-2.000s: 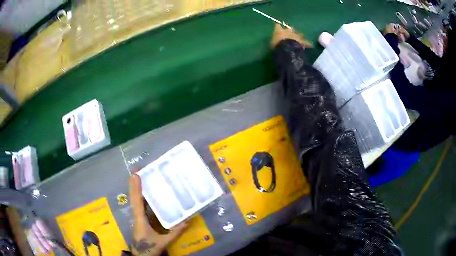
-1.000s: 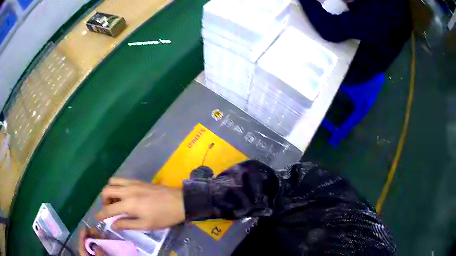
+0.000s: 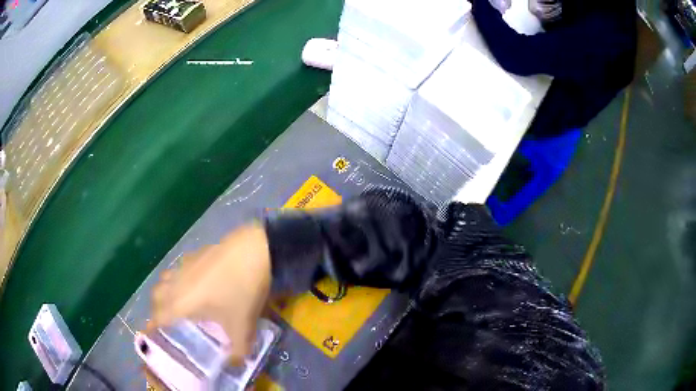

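Observation:
A white inner tray [image 3: 263, 341] lies at the bottom left of the bench, cut off by the picture's lower edge. A pink device [image 3: 169, 368] with a dark round end lies along its left side. More pink shows under my right hand [image 3: 217, 282], which is blurred and reaches down over the tray with fingers bent. Its fingertips are at the tray, but their grip is unclear. Only a small blurred patch of skin, perhaps my left hand, shows at the bottom edge by the tray. Its hold is hidden.
A filled tray [image 3: 55, 344] sits on the green belt [image 3: 183, 137] at lower left. Tall white tray stacks [image 3: 439, 145] stand at the bench's far end, with a pink piece [image 3: 320, 53] beside them. A person in dark sleeves [image 3: 584, 65] sits beyond. A small box [image 3: 175, 14] is on the shelf.
My right hand has moved slightly right and down over the tray. The pink device's dark end has shifted slightly upward. A pink piece now shows on the belt beside the stacks.

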